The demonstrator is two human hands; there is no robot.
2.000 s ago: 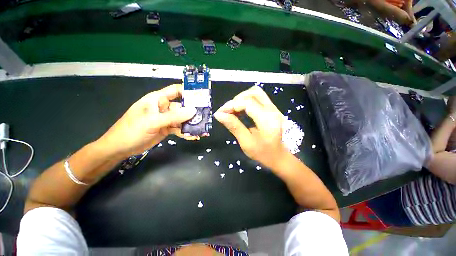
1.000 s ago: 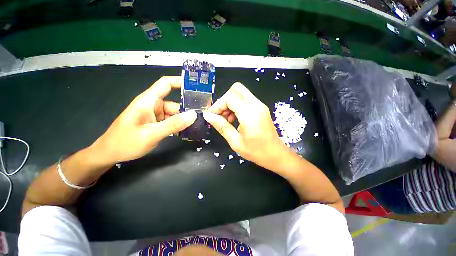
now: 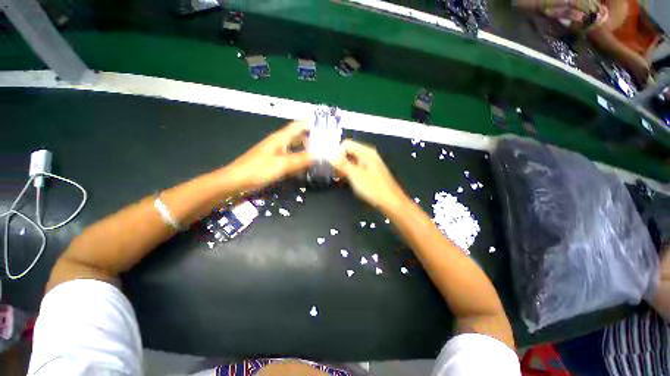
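Note:
A phone unit is held upright in front of me near the white rail, its upper part washed out by glare and its lower end black. My left hand grips its left side. My right hand is at its right side, fingertips touching the edge; the hands are slightly blurred. A second phone unit lies tilted on the dark mat below my left forearm. Small white pieces are scattered on the mat. A pile of white pieces lies right of my right forearm.
A green conveyor with spaced units runs beyond the white rail. A plastic-wrapped bundle lies at the right. A white cable with a plug lies at the left. Another person's arm shows at the far right.
The view has shifted, and both hands and the held unit sit farther forward, nearer the rail. My right fingers moved from the unit's front to its right edge. The lying unit is now more visible.

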